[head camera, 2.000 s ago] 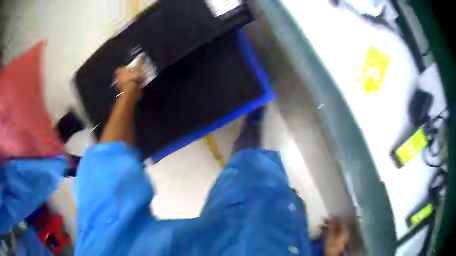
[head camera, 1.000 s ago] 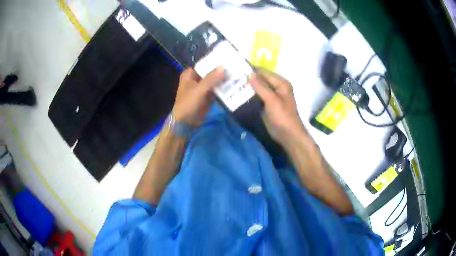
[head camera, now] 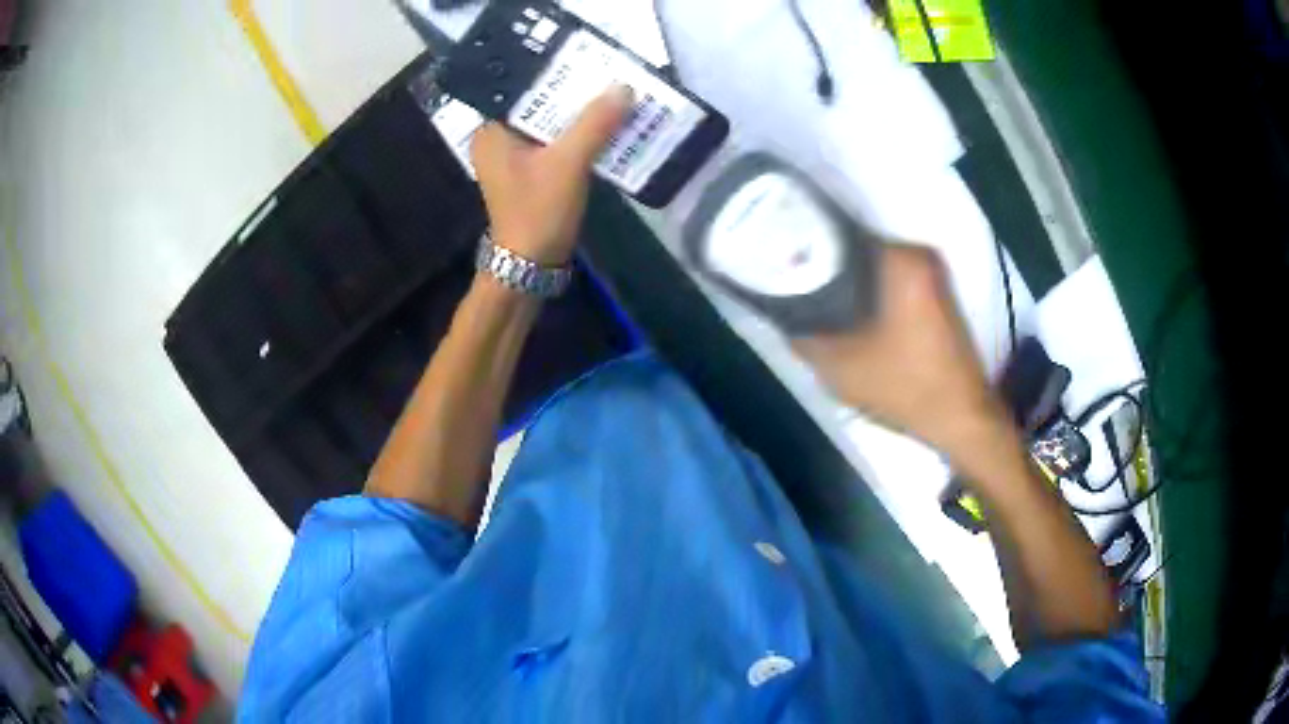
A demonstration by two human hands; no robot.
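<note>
My left hand (head camera: pixel 534 187) holds a dark smartphone (head camera: pixel 505 57) with its back and camera end up. A white barcode label (head camera: pixel 577 106) covers much of the phone's back, and my left thumb lies on it. My right hand (head camera: pixel 905 340) grips a handheld scanner (head camera: pixel 775 243) with a dark body and a pale oval top. The scanner is a little blurred and is beside the phone, not touching it. The scanner's grip is hidden under my right hand.
A black compartment tray (head camera: pixel 339 297) stands left of the green-edged bench. White paper (head camera: pixel 905 184) covers the bench. A yellow-green object (head camera: pixel 944 28) lies at the far side. Dark cables (head camera: pixel 1117 453) lie to the right, partly behind my right arm. A blue bin (head camera: pixel 78 570) is at lower left.
My right hand has let go of the phone and now holds the scanner. My left hand alone holds the phone, farther forward than one second ago.
</note>
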